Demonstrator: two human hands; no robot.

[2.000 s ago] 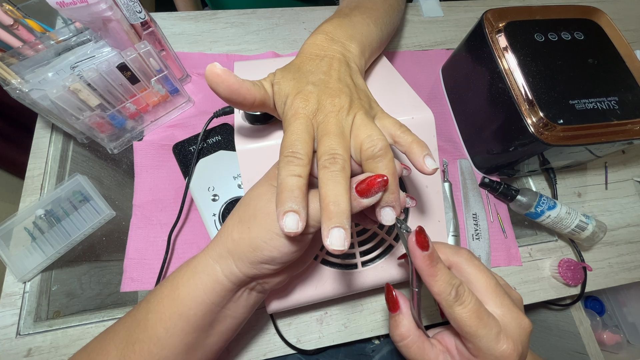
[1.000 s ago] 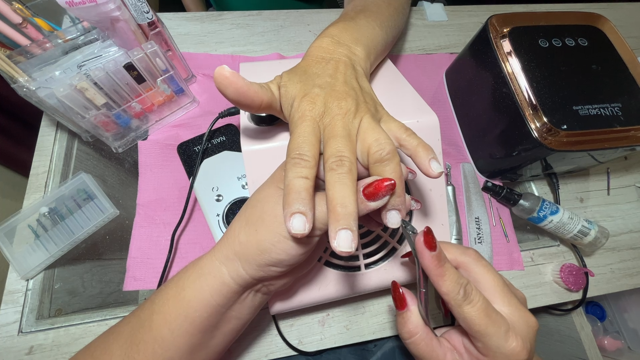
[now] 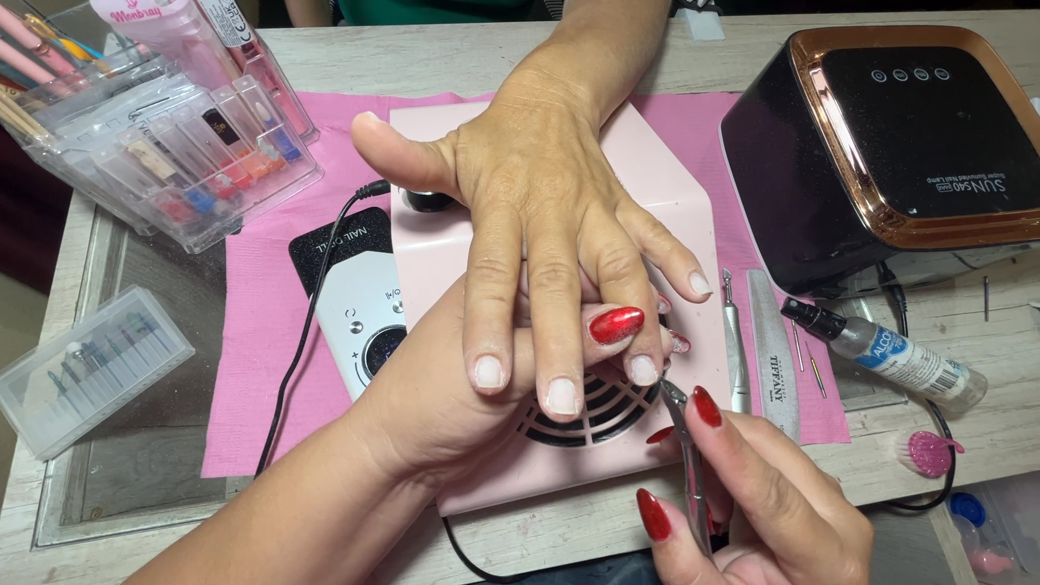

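Another person's hand (image 3: 536, 195) lies palm down, fingers toward me, over a pink nail dust collector (image 3: 569, 479) with a round black grille. My left hand (image 3: 487, 357) is under it and grips its ring finger, my red-nailed thumb on top and my other fingertips showing beyond. My right hand (image 3: 756, 496), also with red nails, holds metal cuticle nippers (image 3: 691, 463). The nippers' tip is close beside the ring fingertip; whether it touches the skin is unclear. The other person's little finger stands apart to the right, and the nails look pale and bare.
Around lie a black nail lamp (image 3: 894, 146), a spray bottle (image 3: 918, 357), a nail file (image 3: 772, 357), a metal pusher (image 3: 734, 349), a pink brush (image 3: 929, 453), a white nail drill unit (image 3: 357, 301), a case of drill bits (image 3: 93, 370) and a clear organizer (image 3: 203, 179), on pink towelling (image 3: 252, 406) and the table.
Both my hands keep nearly the same hold. The nippers stay beside the ring fingertip, with only a slight shift in their angle.
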